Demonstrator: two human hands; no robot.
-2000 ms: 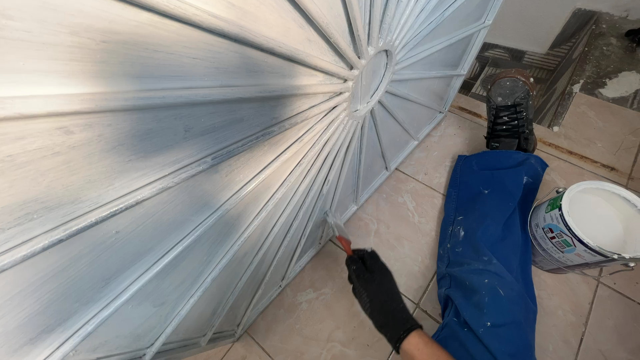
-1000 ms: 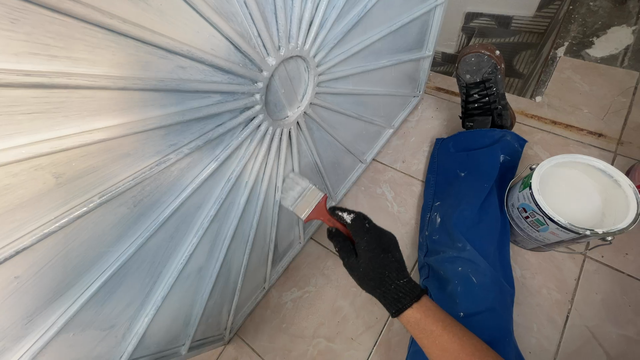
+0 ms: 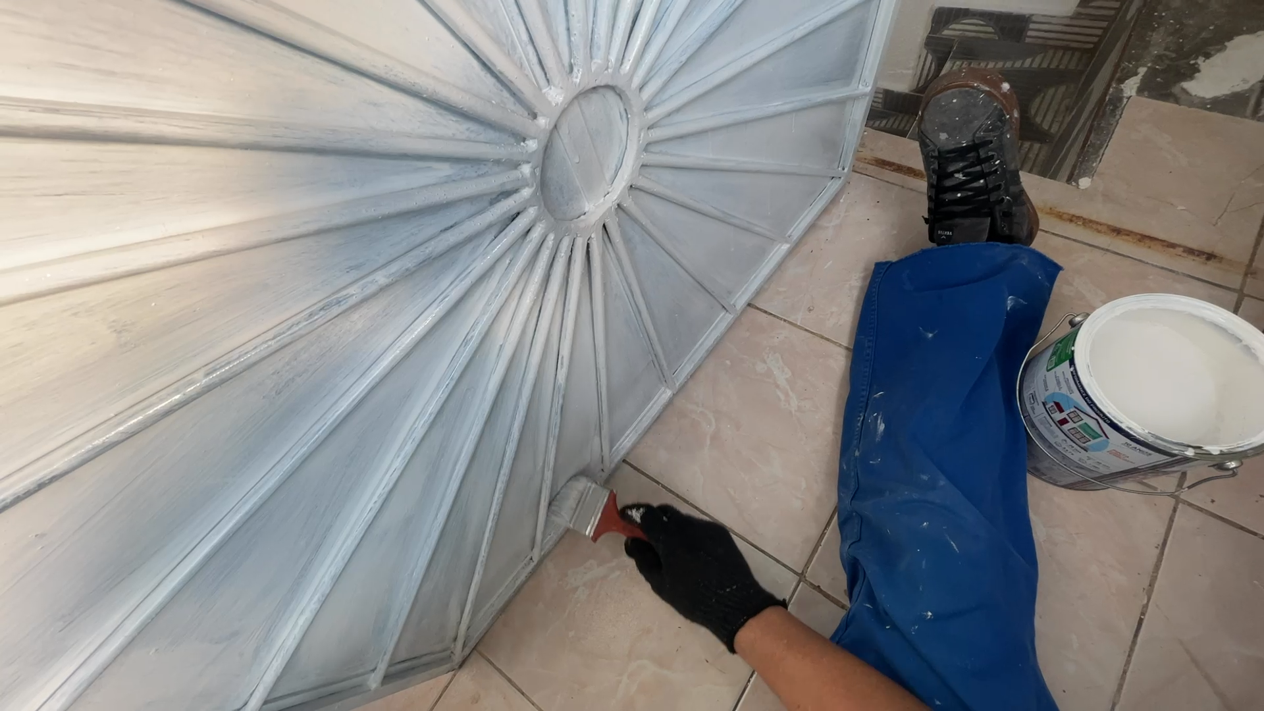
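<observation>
One black-gloved hand, which I take as my right hand [image 3: 696, 568], grips the red handle of a flat paintbrush [image 3: 592, 509]. The brush's whitish bristles lie against the lower edge of a large panel [image 3: 395, 395] with raised ribs that radiate from a round ring [image 3: 543, 148]. Streaky white paint over blue-grey covers the panel. At the right an open metal paint can [image 3: 1086, 425] holds white paint [image 3: 1180, 370], its wire handle hanging down. My left hand is out of view.
My leg in paint-spotted blue trousers [image 3: 938, 444] stretches between the panel and the can, ending in a dark laced shoe [image 3: 973, 158]. Pinkish floor tiles [image 3: 731, 425] lie below. A rust-stained strip [image 3: 1126, 232] and patterned dark tiles [image 3: 1017, 59] are at the top right.
The brush in my right hand has moved down along the panel from nearer the ring to the lower edge since one second ago. The view has shifted.
</observation>
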